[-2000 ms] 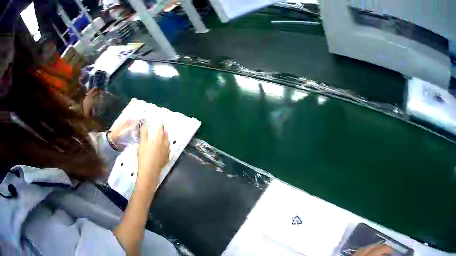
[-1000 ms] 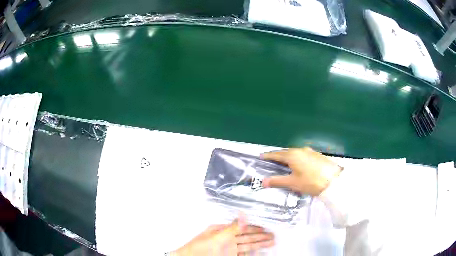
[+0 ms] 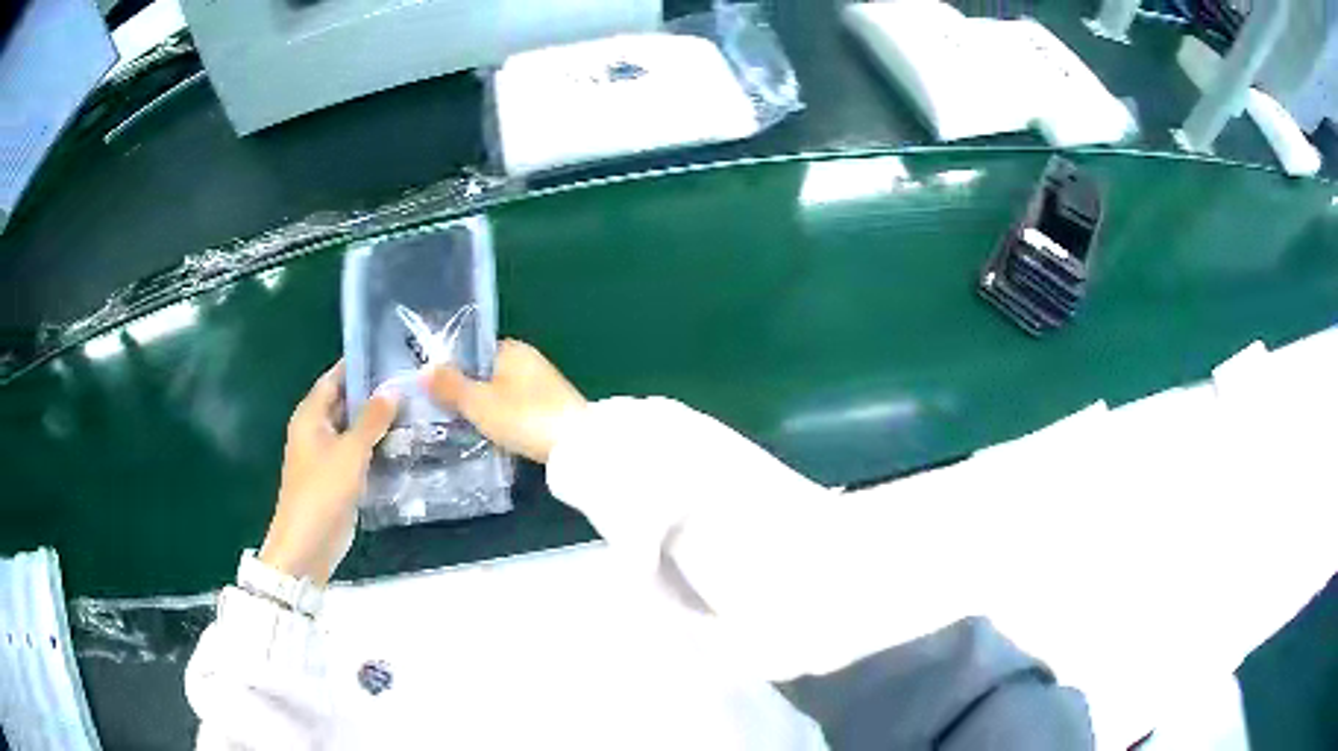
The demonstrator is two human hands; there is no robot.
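Note:
A bundle of bagged frames [image 3: 426, 301], grey and glossy in clear plastic, stands out over the green belt at the left of centre. My left hand [image 3: 326, 455] holds its left side, thumb on top. My right hand [image 3: 511, 399] holds its right side, thumb on the plastic. The loose bag ends hang toward me, below my thumbs. The fingers under the bundle are hidden. A small triangle mark [image 3: 376, 676] shows on the white surface below my left wrist.
The green belt [image 3: 763, 323] runs across. A fanned stack of black frames [image 3: 1048, 253] lies on it at the right. White bulk packs [image 3: 624, 100] lie beyond the belt, below a white machine [image 3: 367, 52]. A white board with holes [image 3: 44, 660] is at the left edge.
The bagged frames have moved from the white surface to over the belt, now between both hands. The view has shifted, and the black frame stack appears nearer the centre.

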